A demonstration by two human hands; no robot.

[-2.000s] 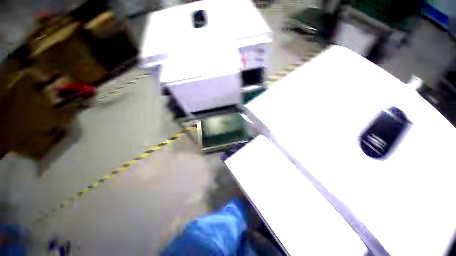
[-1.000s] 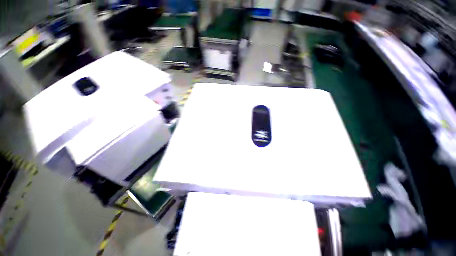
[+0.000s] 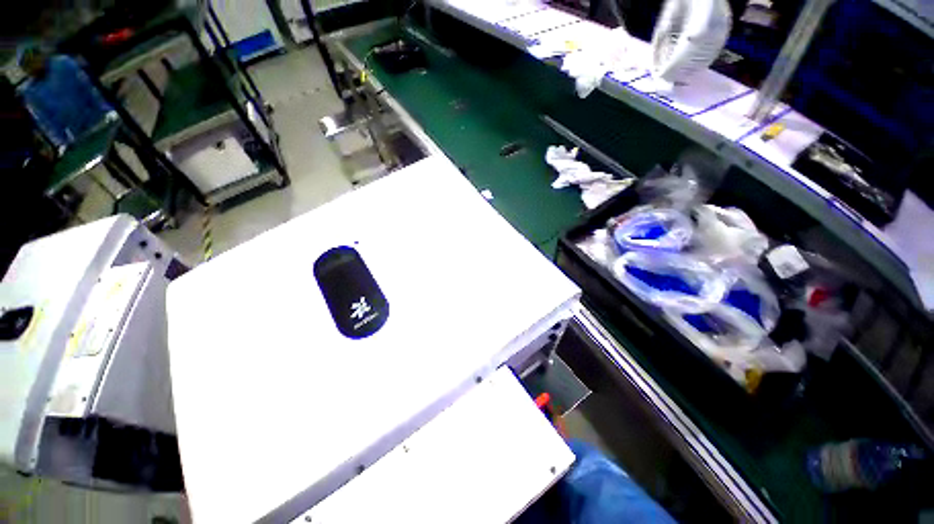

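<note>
A large white cabinet unit (image 3: 266,409) lies in front of me, with a glossy black oval display panel (image 3: 351,293) bearing a white logo on its top. A smaller flat white side cover (image 3: 461,450) sits beside and lower than the top, at the near side. Small red parts (image 3: 544,400) show in the opening by the cover's right end. Neither of my hands is in the picture. Blue clothing shows at the bottom edge, right of the side cover.
A second white unit (image 3: 77,338) stands at the left. A green conveyor line (image 3: 481,133) runs along the right, bearing a black tote (image 3: 635,320) of bagged parts (image 3: 707,276) and a crumpled white cloth (image 3: 589,181). A bottle (image 3: 855,464) lies lower right. A person in blue (image 3: 64,97) is upper left.
The view has swung right. The near unit has shifted left in the picture, the second unit now shows at the left edge, and the tote of bagged parts has come into view.
</note>
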